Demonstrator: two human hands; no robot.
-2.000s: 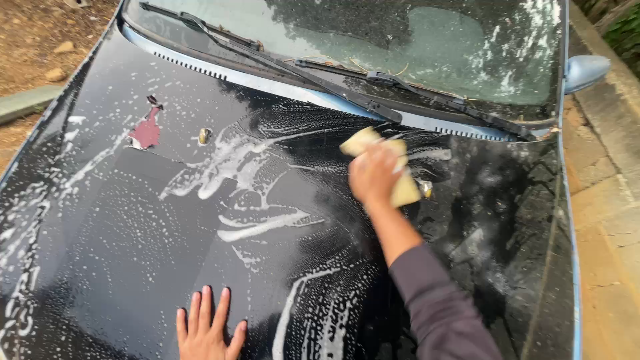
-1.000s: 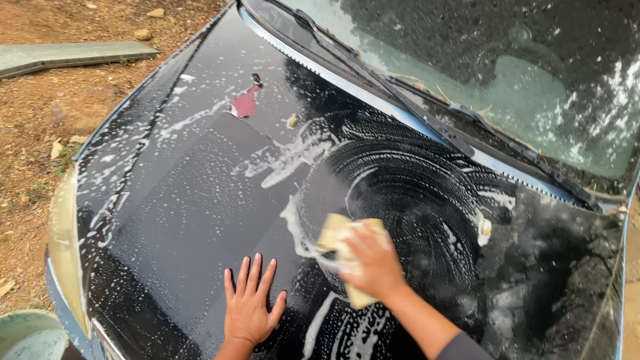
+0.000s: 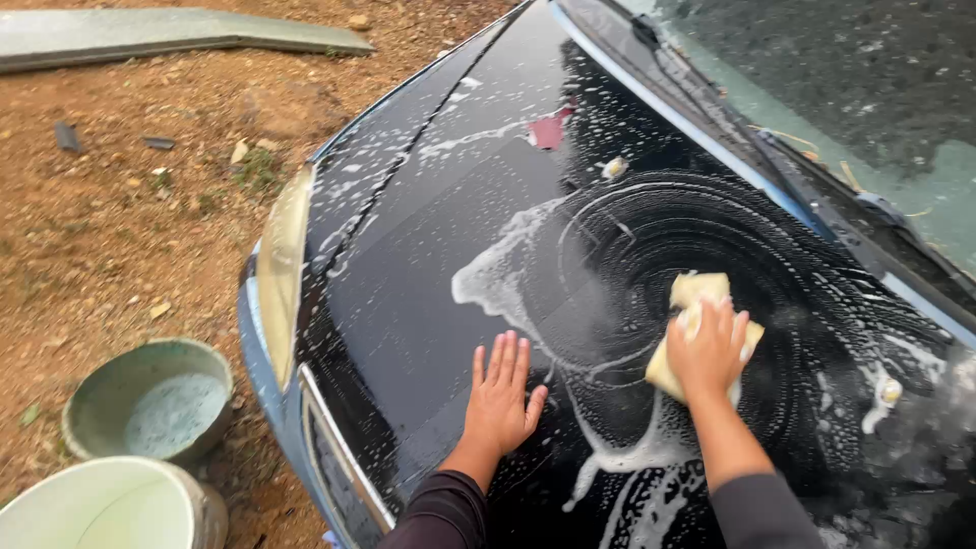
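My right hand [image 3: 707, 351] grips a pale yellow sponge [image 3: 665, 372] and presses it on the wet black car hood [image 3: 427, 305]. Curved soap streaks ring the sponge, and a thick line of white foam [image 3: 496, 282] lies to its left. My left hand [image 3: 502, 393] rests flat on the hood, fingers spread, holding nothing. Farther up the hood are a reddish patch [image 3: 547, 131] and a small washer nozzle [image 3: 614, 168]; a second nozzle [image 3: 890, 391] sits at the right with suds around it.
The windshield [image 3: 945, 183] and a wiper arm [image 3: 793, 183] border the hood at upper right. A yellowed headlight [image 3: 284, 274] marks its left edge. On the dirt ground stand a green basin [image 3: 84, 415] with sudsy water and a white bucket [image 3: 171, 488]. A long slab [image 3: 175, 34] lies behind.
The view has swung left, bringing the basin and bucket into sight. My right hand has swept the sponge over the hood, and the soap streaks have changed. My left hand stays flat on the hood.
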